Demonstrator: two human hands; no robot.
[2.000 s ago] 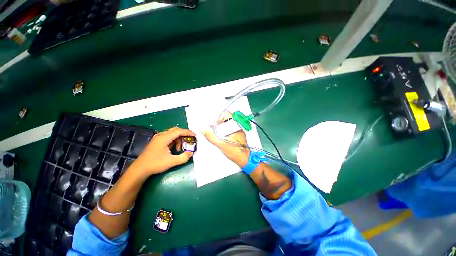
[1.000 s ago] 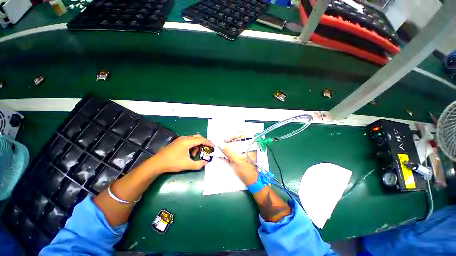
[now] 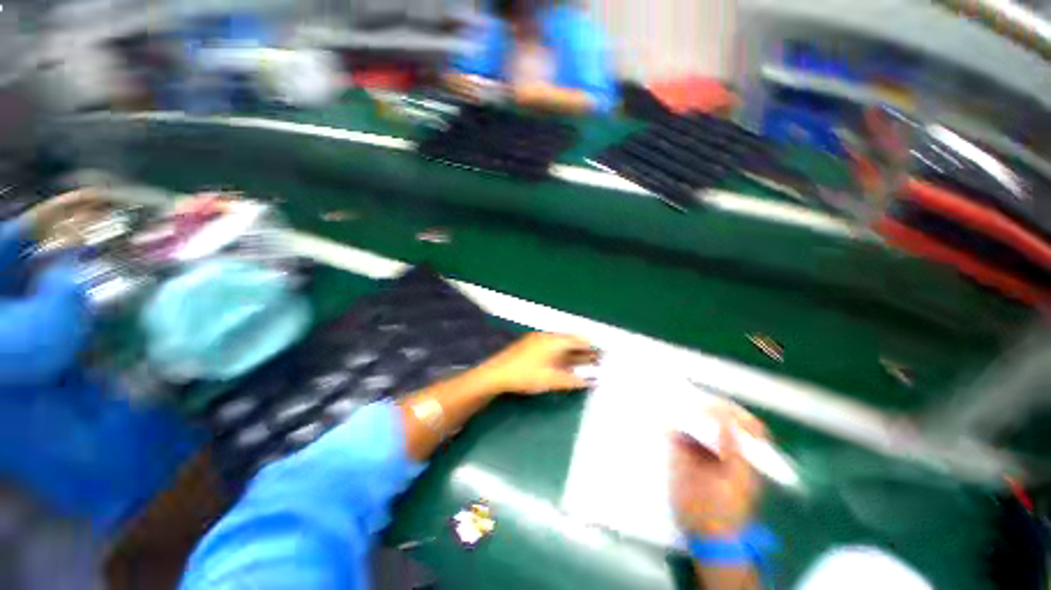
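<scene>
The whole view is blurred. My left hand point(image 3: 539, 364) is above the left edge of the white paper sheet point(image 3: 622, 449), its fingertips closed around a small pale-edged watch module point(image 3: 587, 372), mostly hidden by the fingers. My right hand point(image 3: 712, 484), with a blue wrist band, is over the sheet's right side, its fingers around a white pen-like syringe point(image 3: 770, 459) that points down to the right. The green cap and hose cannot be made out. Another module point(image 3: 473, 524) lies on the green bench below my left forearm.
A black blister tray point(image 3: 357, 363) lies left of my left arm, beside a light blue-green basket point(image 3: 225, 317). Modules point(image 3: 765, 346) lie on the green belt behind the white rail. People in blue are at far left and across the belt. A white paper piece point(image 3: 864, 570) is at bottom right.
The view has swung left and up, bringing in the people and more of the basket, with the controller almost out of view. My right hand has turned, and the syringe now shows to its right.
</scene>
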